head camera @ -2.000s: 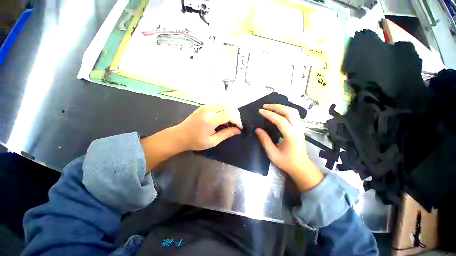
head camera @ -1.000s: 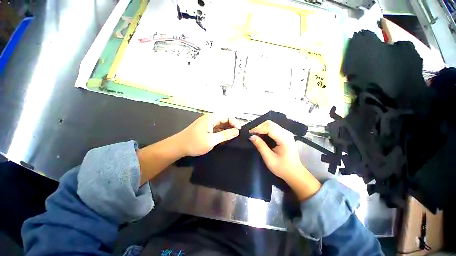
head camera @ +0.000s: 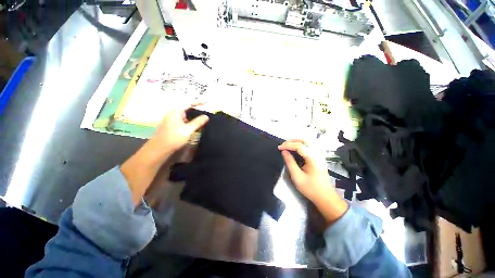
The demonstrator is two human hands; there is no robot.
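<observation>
A black fabric panel (head camera: 233, 165) with tabs at its edges is held spread out by its upper edge, over the front of the steel table and the near edge of the template. My left hand (head camera: 176, 130) pinches its upper left corner. My right hand (head camera: 305, 169) pinches its upper right corner. The white sewing template (head camera: 228, 98) with green and yellow taped edges lies flat behind the panel. Its near edge is partly hidden by the panel and my hands.
A heap of black cut pieces (head camera: 388, 87) is on the right, with loose black strips (head camera: 380, 146) in front. The metal carriage (head camera: 301, 19) is behind the template. A blue tray (head camera: 16, 84) is at the far left. A cardboard box (head camera: 456, 250) is at the lower right.
The panel was low between my hands, fingers close together near its upper edge. My hands have moved apart to its corners and it is now spread. The view has tilted up, showing the carriage.
</observation>
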